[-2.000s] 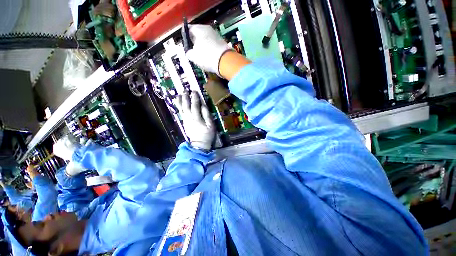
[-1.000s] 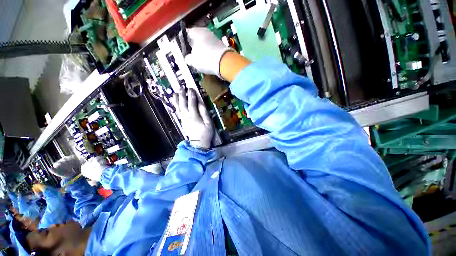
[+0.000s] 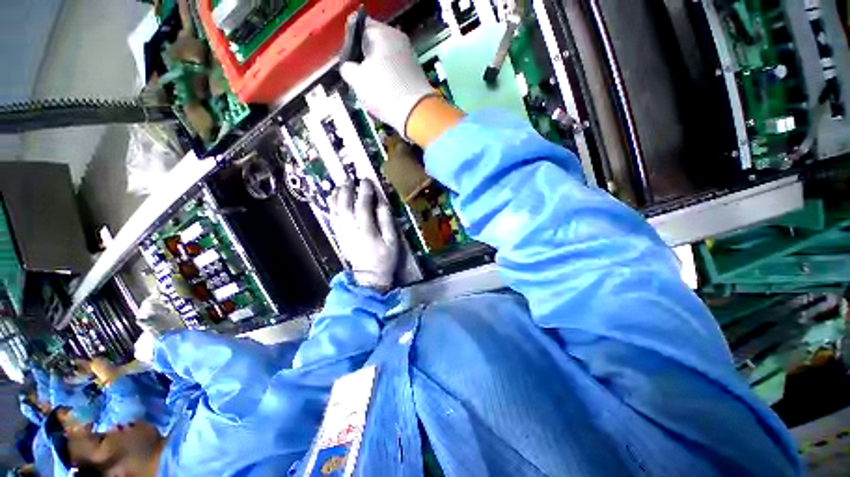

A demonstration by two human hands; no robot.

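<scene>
A green circuit board (image 3: 315, 166) lies in a carrier in front of me, with a light bar (image 3: 328, 126) across it. My left hand (image 3: 365, 233), in a white glove, rests on the bar's near end with fingers extended; whether it grips anything is unclear. My right hand (image 3: 390, 76), also gloved, holds a thin dark piece (image 3: 354, 35) beyond the bar's far end, beside the red tray. A tan pad (image 3: 406, 175) and a pale green plate (image 3: 477, 70) lie right of the bar. My right sleeve hides part of the board.
A red tray (image 3: 280, 63) with a board stands beyond the line. Green pieces (image 3: 198, 107) lie to its left. Other boards lie on the line left (image 3: 210, 270) and right (image 3: 769, 93). A coworker's blue sleeve (image 3: 219, 363) is at left. Green fixtures (image 3: 769, 265) are at lower right.
My right hand has moved away from the bar's far end towards the red tray, with the dark piece. My left hand stays on the bar. The coworker's hand has drawn back from the left board.
</scene>
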